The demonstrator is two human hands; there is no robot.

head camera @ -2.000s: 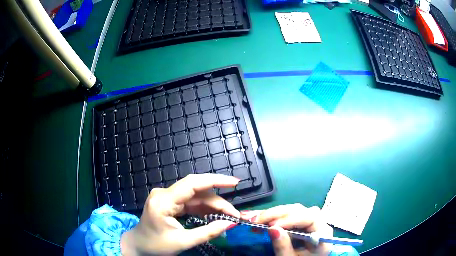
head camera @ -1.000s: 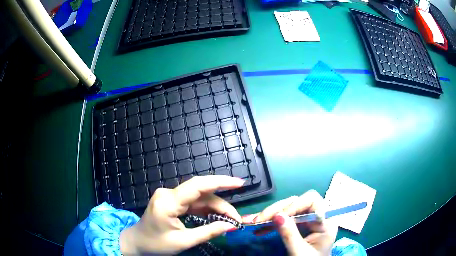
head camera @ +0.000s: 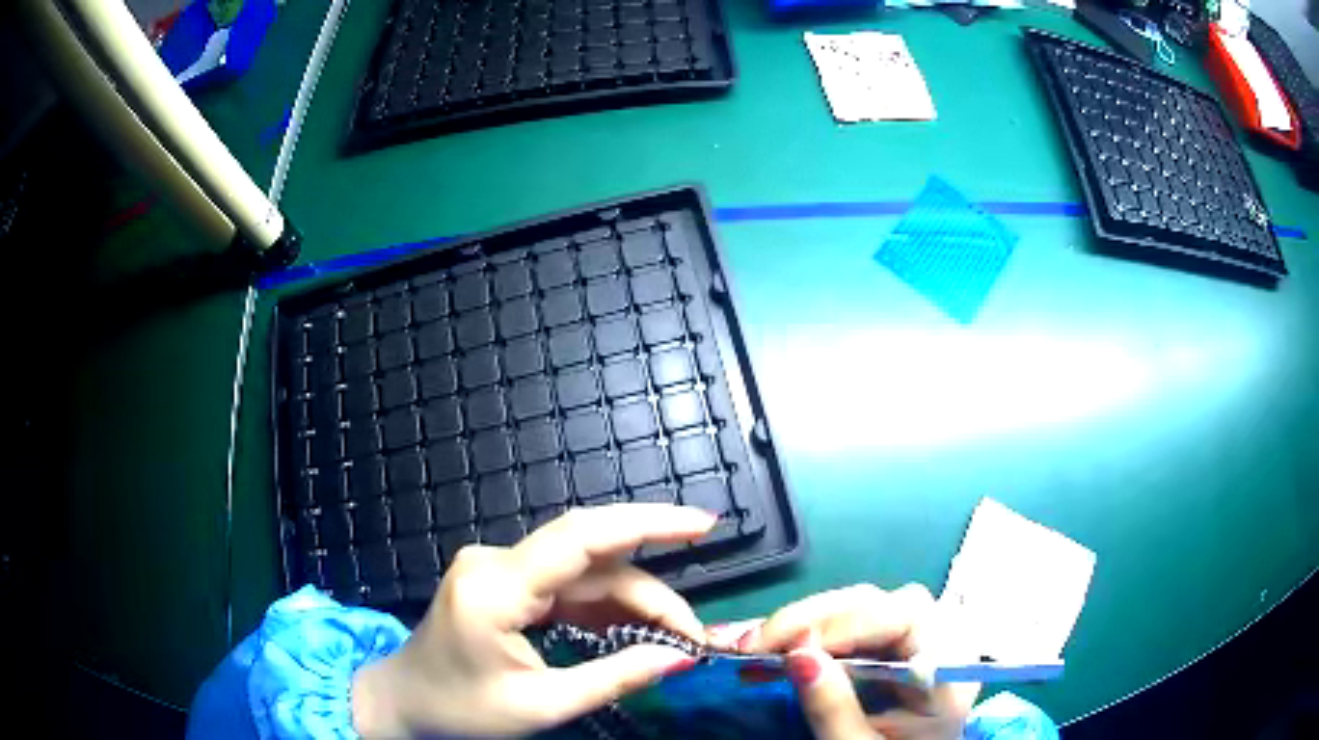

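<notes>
My left hand [head camera: 543, 622] pinches a dark-silver segmented metal string [head camera: 619, 635] between thumb and fingers, at the near edge of the near black tray [head camera: 535, 390]. My right hand [head camera: 854, 658] holds slim tweezers [head camera: 998, 671], their back end pointing right. The tweezers' tip meets the string's end at my left fingertips; the exact contact is too small to tell. More string hangs below my left hand, partly hidden. A deep blue sheet [head camera: 723, 706] shows below the hands, partly covered by them.
A specked white pad [head camera: 1018, 581] lies at right, a teal sheet [head camera: 949, 249] beyond it. A far black tray [head camera: 543, 65], a second white pad [head camera: 872, 77] and a right-hand tray [head camera: 1157, 156] lie farther back. Pale tubes [head camera: 174, 138] stand at left, an orange-red object [head camera: 1250, 87] far right.
The tweezers' back end swung up over the white pad, then lowered again to nearly level. My left hand keeps its pinch on the string. The whole view has shifted slightly.
</notes>
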